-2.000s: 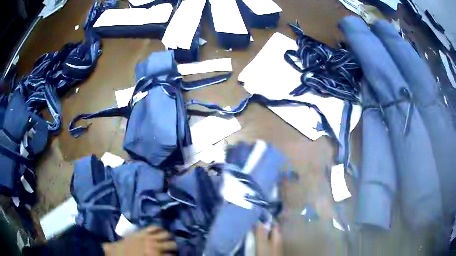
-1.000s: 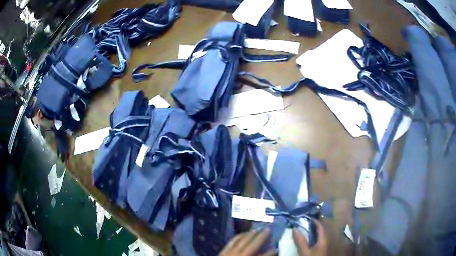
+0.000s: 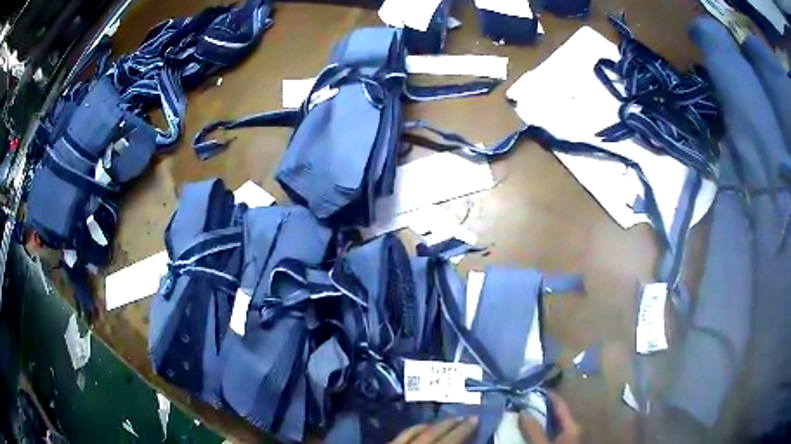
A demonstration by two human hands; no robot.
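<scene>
A tied blue cut-piece bundle (image 3: 510,312) lies nearest in front of me, with a dark tie strip knotted round it and a white printed ticket (image 3: 442,381) beside the knot. My left hand (image 3: 438,431) lies at the bundle's lower left, cut off by the bottom edge. My right hand (image 3: 551,422) is at the lower right below the knot, fingers at the bundle's white layer. Whether either hand grips is unclear. More tied bundles (image 3: 195,303) stand in a row to the left. A larger bundle (image 3: 334,147) with long loose tie ends lies behind them.
A tangle of tie strips (image 3: 663,108) lies on white paper (image 3: 564,95) at right. Rolled panel bundles (image 3: 724,295) lie at far right. A strip heap (image 3: 195,52) and another bundle (image 3: 82,165) are at left. A ticket (image 3: 651,317) hangs from a strip. Green floor (image 3: 104,381) shows lower left.
The nearest bundle was tilted and blurred earlier and now lies straighter, its ticket showing. Both hands have moved right in the view and are lower, more cut off. The view has also shifted.
</scene>
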